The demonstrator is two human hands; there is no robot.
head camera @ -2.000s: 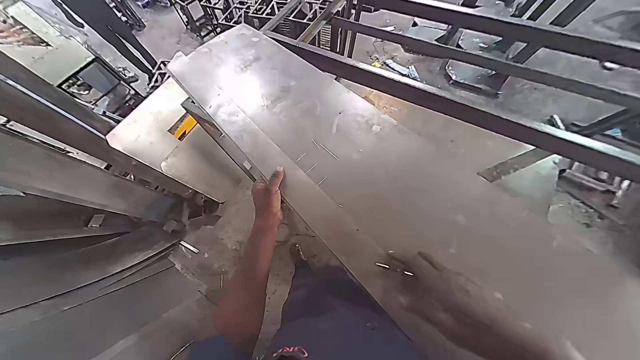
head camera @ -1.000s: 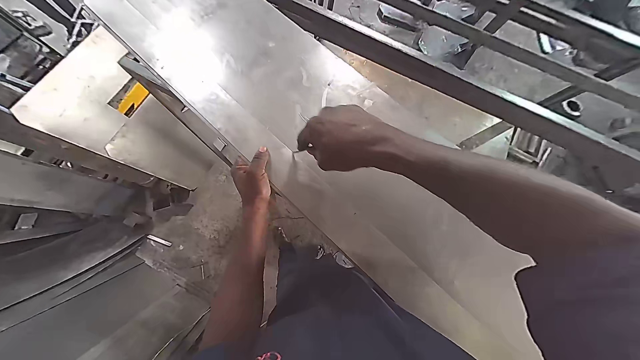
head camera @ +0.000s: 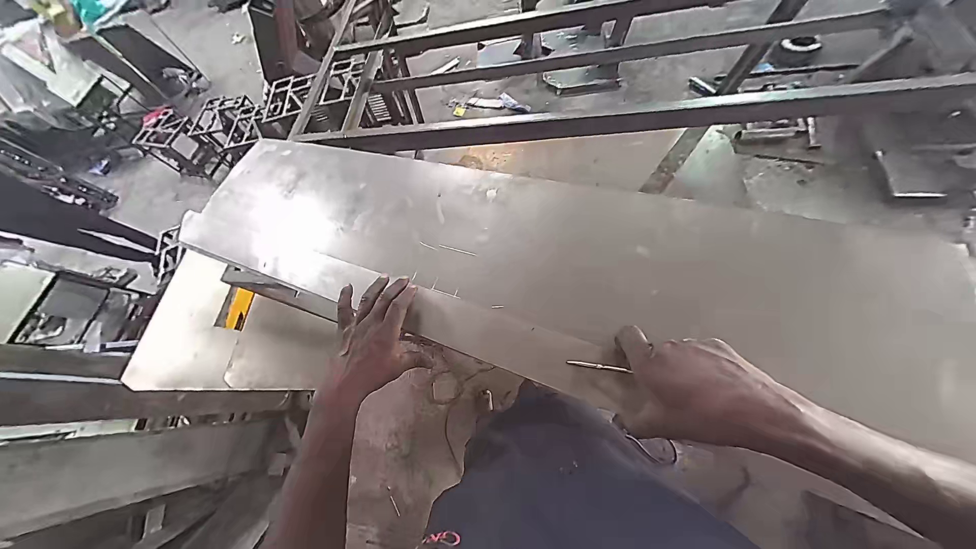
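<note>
A long sheet metal panel (head camera: 549,244) with a bent strip along its near edge lies across the view. Short scribed lines show on its surface near the middle. My left hand (head camera: 377,332) rests with spread fingers on the near edge strip, its thumb below the edge. At the right part of that same edge, my right hand (head camera: 686,385) grips a thin pointed metal scriber (head camera: 598,367), whose tip points left over the panel. The fingers under my right hand are partly hidden.
Beneath the panel at left is another flat sheet (head camera: 175,335) with a yellow object (head camera: 239,308) by a slot. Steel rails (head camera: 610,114) of a frame run behind the panel. Small welded metal frames (head camera: 221,126) stand on the floor at upper left. Long metal pieces (head camera: 137,465) lie at lower left.
My right hand has moved away from beside my left hand, rightward along the near edge. My left hand's fingers now lie spread on top of the panel. The view has shifted.
</note>
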